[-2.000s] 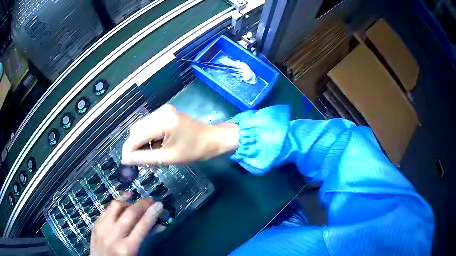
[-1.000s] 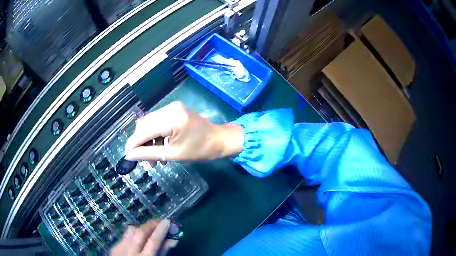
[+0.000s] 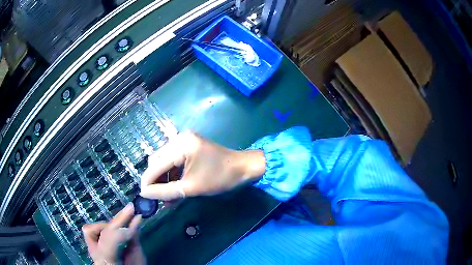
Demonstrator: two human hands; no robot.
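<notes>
My right hand [image 3: 199, 164], bare below a blue sleeve, pinches a dark round unit [image 3: 146, 206] by its upper edge. My left hand [image 3: 115, 239], cut off by the bottom edge, has its fingertips on the unit's lower left side. The unit is over the lower right edge of a clear blister tray [image 3: 135, 124]. Dark units fill many pockets at the left and middle; pockets toward the upper right look clear. Another round unit [image 3: 192, 230] with a pale centre lies alone on the green bench [image 3: 207, 106].
A conveyor belt [image 3: 52, 111] with several round units curves along the left behind silver rails. A blue bin [image 3: 252, 85] at the bench's far end holds a white crumpled item [image 3: 247, 53] and a thin dark stick. Brown cardboard [image 3: 388, 88] stands to the right.
The round unit near my left fingers now lies free on the bench. My left fingers have met the unit in my right hand. Belt units have shifted up and right in view.
</notes>
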